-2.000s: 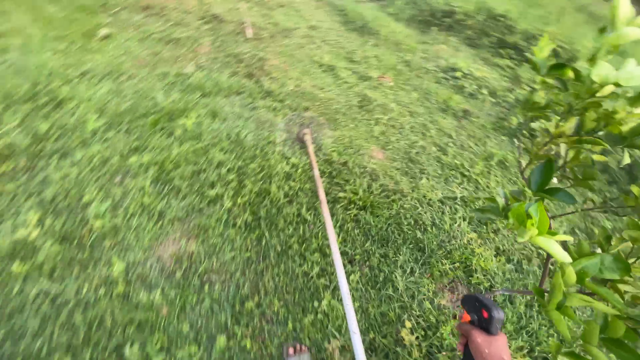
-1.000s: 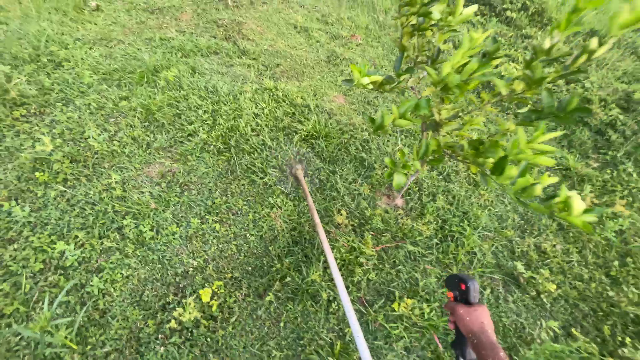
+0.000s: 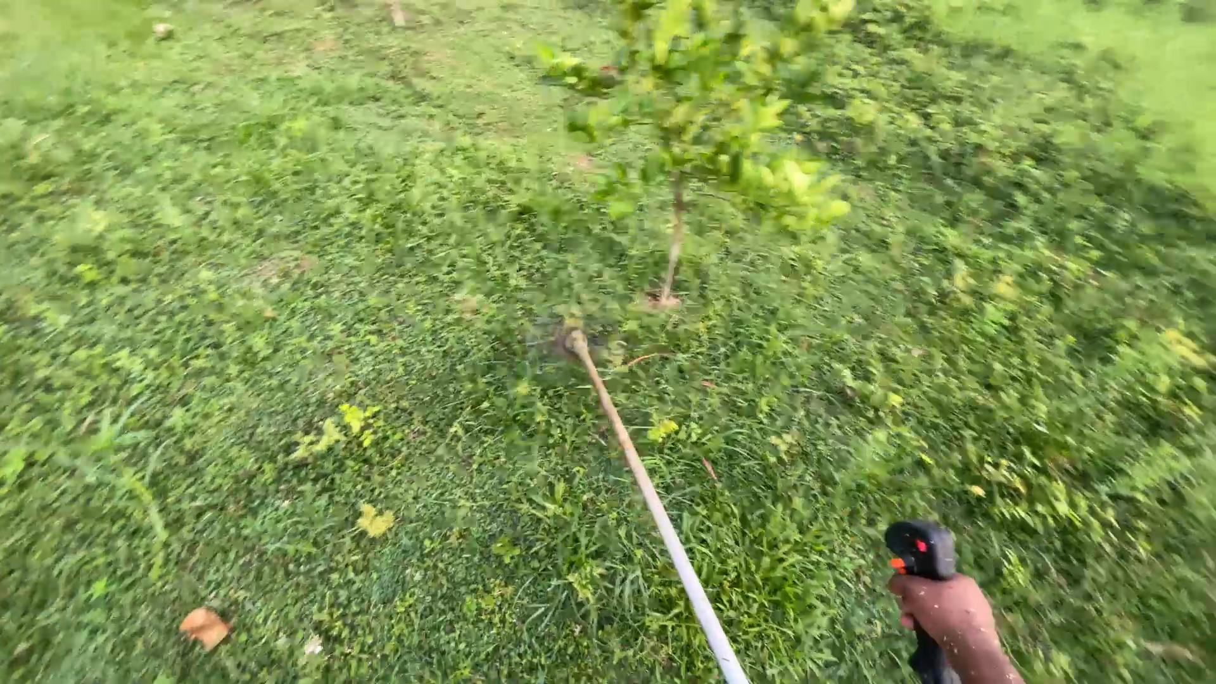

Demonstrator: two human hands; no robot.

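Observation:
My right hand (image 3: pixel 953 617), at the lower right, is closed around a black control handle (image 3: pixel 921 549) with orange-red switches. The long metal shaft of a brush cutter (image 3: pixel 655 503) runs from the bottom edge up to the middle of the view. Its cutting head (image 3: pixel 574 340) is low over the grass, with a blurred spinning part around it. The head is a little left of and nearer than the foot of a young tree (image 3: pixel 674 237). Where the shaft meets the handle is out of view. My left hand is not in view.
Grass and low weeds (image 3: pixel 285 399) cover the ground. The tree's leafy crown (image 3: pixel 712 114) spreads at the top centre. A brown object (image 3: pixel 204 627) lies in the grass at the lower left, and a small pale one (image 3: pixel 163 31) at the upper left.
The view has shifted, so the tree that stood at the right edge now stands near the top centre. The cutter head is now close to the trunk's foot. My right hand has kept its hold.

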